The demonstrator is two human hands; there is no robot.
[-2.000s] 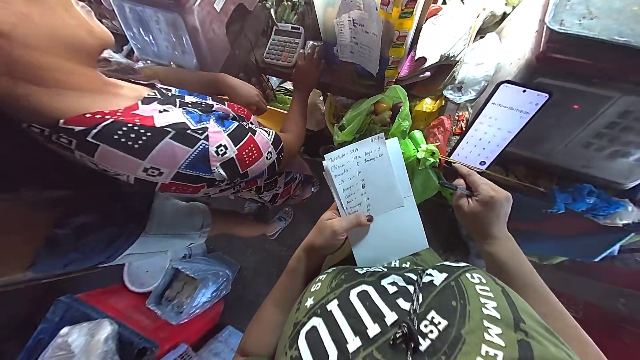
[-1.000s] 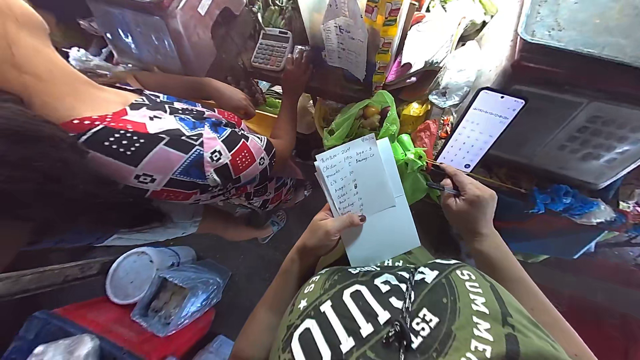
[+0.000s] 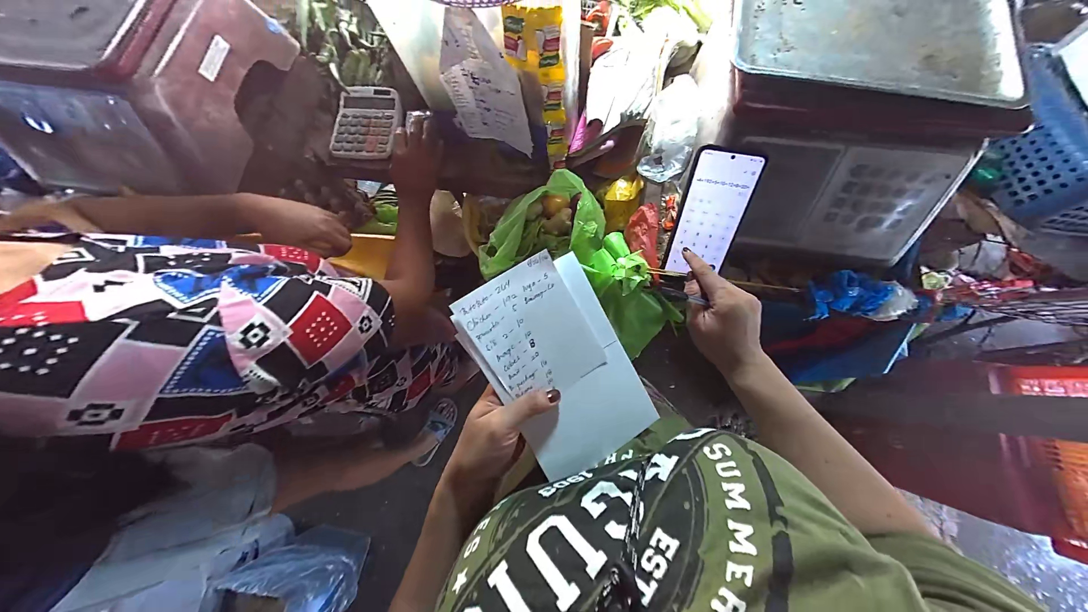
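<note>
Sheets of paper with a handwritten list [image 3: 544,340] are in my left hand [image 3: 501,425], the thumb lying on top of them. My right hand [image 3: 722,314] has its index finger extended onto the lower part of a smartphone's lit screen [image 3: 716,208], which shows a calculator. A pen [image 3: 684,296] is held in the curled fingers of that hand. What supports the phone cannot be told. Green plastic bags [image 3: 625,280] with vegetables stand just behind the papers. A white desk calculator [image 3: 365,123] lies farther back on the left, beside another person's hand [image 3: 416,140].
Another person in a patterned garment [image 3: 297,340] stands close on the left. A large lidded container [image 3: 875,153] is at the back right, a blue plastic basket [image 3: 1041,166] beyond it. Yellow sachets [image 3: 552,76] hang at the back. Clear plastic bags [image 3: 297,569] lie low on the left.
My right index finger has moved onto the phone's screen. My left hand keeps hold of the papers. The red crate and white bucket seen earlier at lower left are out of view.
</note>
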